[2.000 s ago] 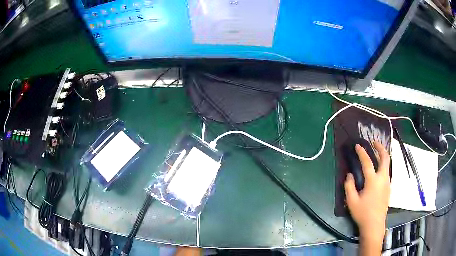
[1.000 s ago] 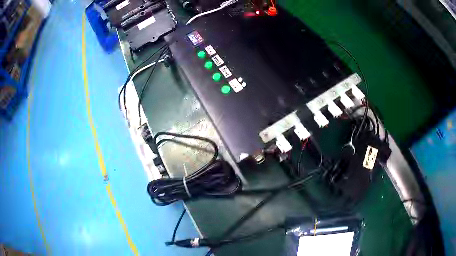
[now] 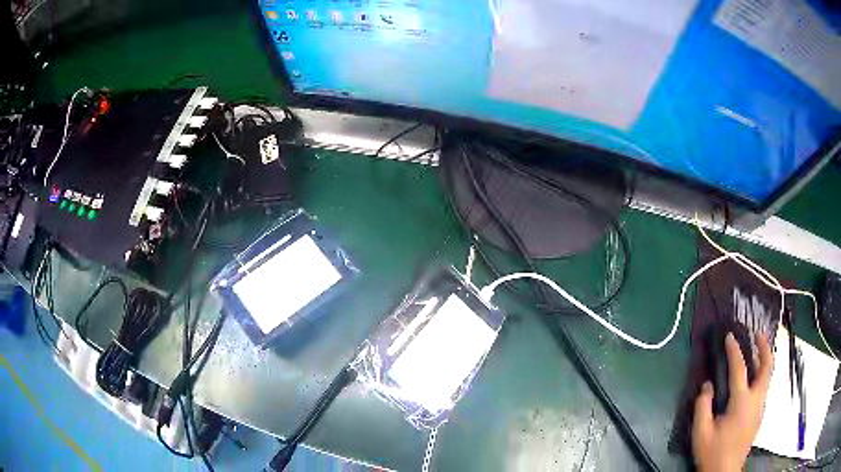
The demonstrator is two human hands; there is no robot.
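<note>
Two display units in clear bags lie on the green mat with white lit screens: the left unit (image 3: 288, 282) and the right unit (image 3: 443, 355). A white USB cable (image 3: 604, 324) is plugged into the top of the right unit, and a thick black lead (image 3: 318, 415) meets its lower left side. My right hand (image 3: 733, 406) rests on the black mouse (image 3: 720, 355) on the dark mouse pad (image 3: 687, 406), cut off below the wrist. My left hand is not in view.
A black test control box (image 3: 101, 175) with green buttons is at the left, beside a black power adapter (image 3: 267, 171). Coiled black cables (image 3: 129, 336) lie at the left edge. A monitor (image 3: 553, 83) stands behind. A pen (image 3: 799, 396) lies on white paper (image 3: 775, 419).
The view swung left to the test box and floor, then back to the units. My right hand, out of the picture one second ago, shows again on the mouse.
</note>
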